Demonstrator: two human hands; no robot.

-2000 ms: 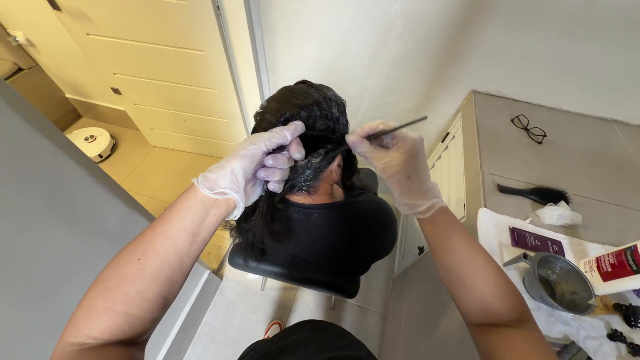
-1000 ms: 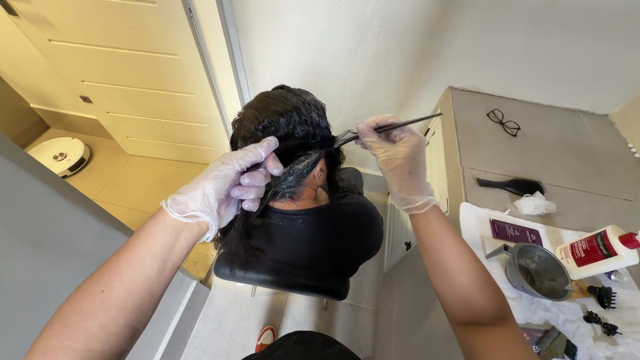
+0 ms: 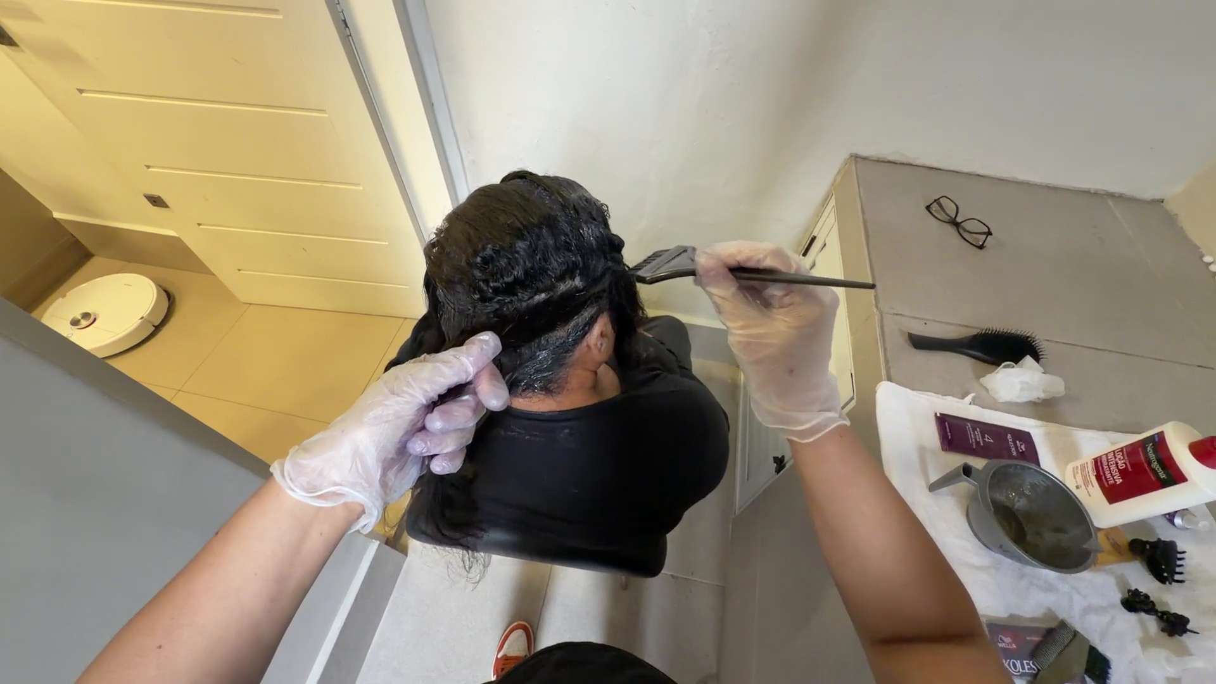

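Note:
A seated person in a black top has dark, wet-looking hair, with a parted section showing behind the ear. My left hand, in a clear glove, has its fingers curled on a strand of that hair at the left of the neck. Gloved too, my right hand grips a black tint brush near its head. The bristles point left and are close to the hair at the side of the head; whether they touch it I cannot tell.
On the counter at right are glasses, a hairbrush and crumpled white material. A white towel there bears a grey tint bowl, a Neutrogena lotion bottle, a purple packet and black hair clips. A robot vacuum sits at left.
My left hand has moved down from the back of the head to beside the neck. The brush, at the hair behind the ear one second ago, has moved right, away from the parting.

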